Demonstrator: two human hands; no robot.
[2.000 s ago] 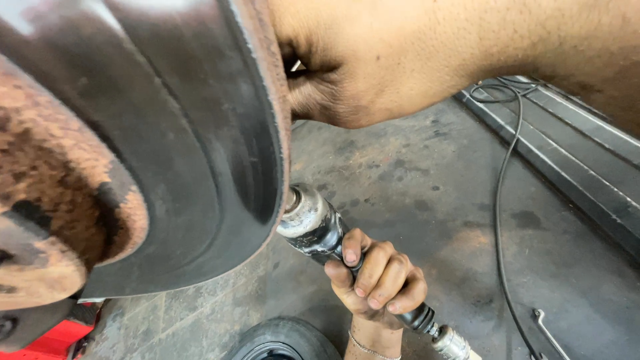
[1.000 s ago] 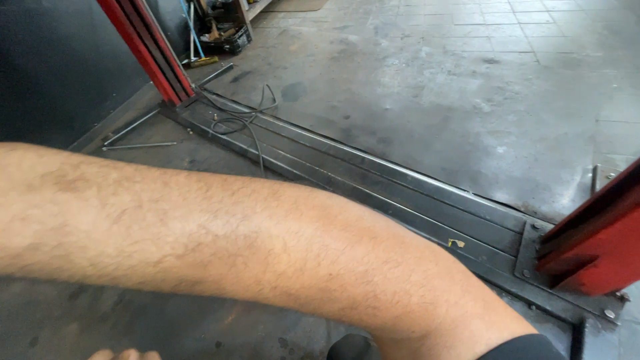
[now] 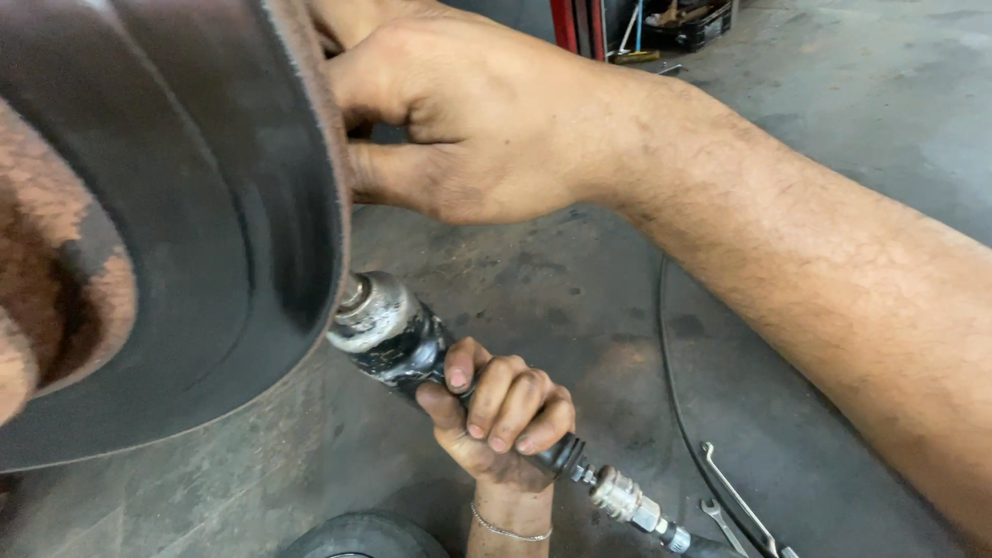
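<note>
A dark brake disc [image 3: 194, 194] with a rusty rim and rusted centre fills the left side. My left hand [image 3: 504, 407], with a chain bracelet at the wrist, is wrapped around the black body of an air ratchet wrench [image 3: 403, 345]. The tool's head meets the disc's lower right edge, and its tip is hidden behind the rim. A metal air coupling [image 3: 620, 494] joins its tail to a hose. Above it, my right hand [image 3: 465, 116] reaches in from the right, its fingers bent behind the rim. Their tips, and what they touch, are hidden.
Two wrenches [image 3: 736, 492] lie on the dark floor at lower right, beside a thin black cable or hose [image 3: 668, 349]. A tyre [image 3: 364, 536] lies at the bottom edge. A red post [image 3: 577, 27] and a black crate [image 3: 694, 29] stand at the top.
The view swung away to the floor and red posts one second ago, and is back on the disc. The left hand holds the same tool at the rim as two seconds ago.
</note>
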